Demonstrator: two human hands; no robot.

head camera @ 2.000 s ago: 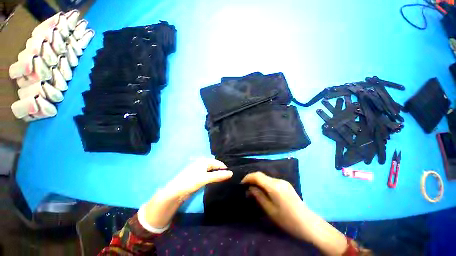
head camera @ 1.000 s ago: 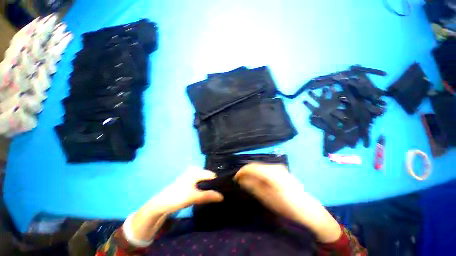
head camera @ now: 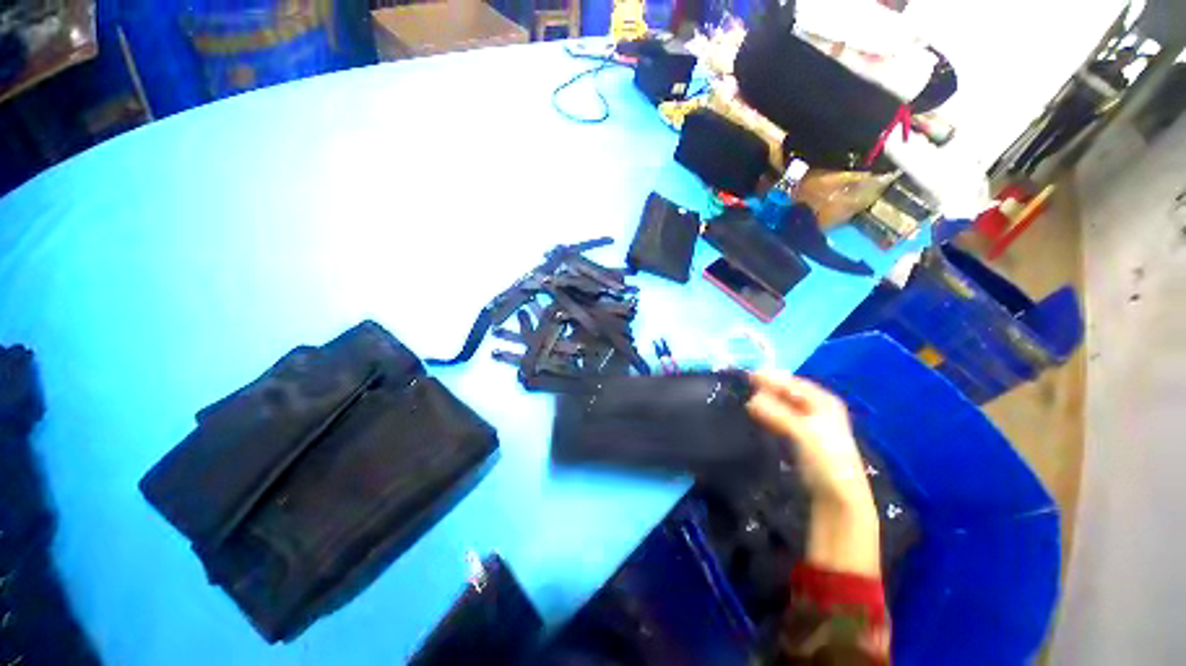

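Observation:
My right hand (head camera: 822, 449) grips a flat black pouch (head camera: 644, 423) by its right end, above the table's right edge and beside a blue bin (head camera: 995, 494). The pouch is blurred. Black items with silver dots lie in the bin below my hand. My left hand is not in view. A pile of black pouches (head camera: 325, 468) lies on the blue table, at left. Another black pouch (head camera: 484, 618) with a silver glint shows at the bottom edge. A heap of black straps (head camera: 572, 319) lies behind the held pouch, which partly covers it.
A small black case (head camera: 665, 238) and a phone-like dark rectangle (head camera: 744, 288) lie beyond the straps. A bottle (head camera: 787, 186), black bags and a blue cord (head camera: 581, 98) are at the far right end. More blue bins (head camera: 988, 319) stand off the table. Black pouches show at the left edge.
The view has swung to the right. My right hand has moved from the front of the table to the bin with a pouch in it. My left hand has left the picture.

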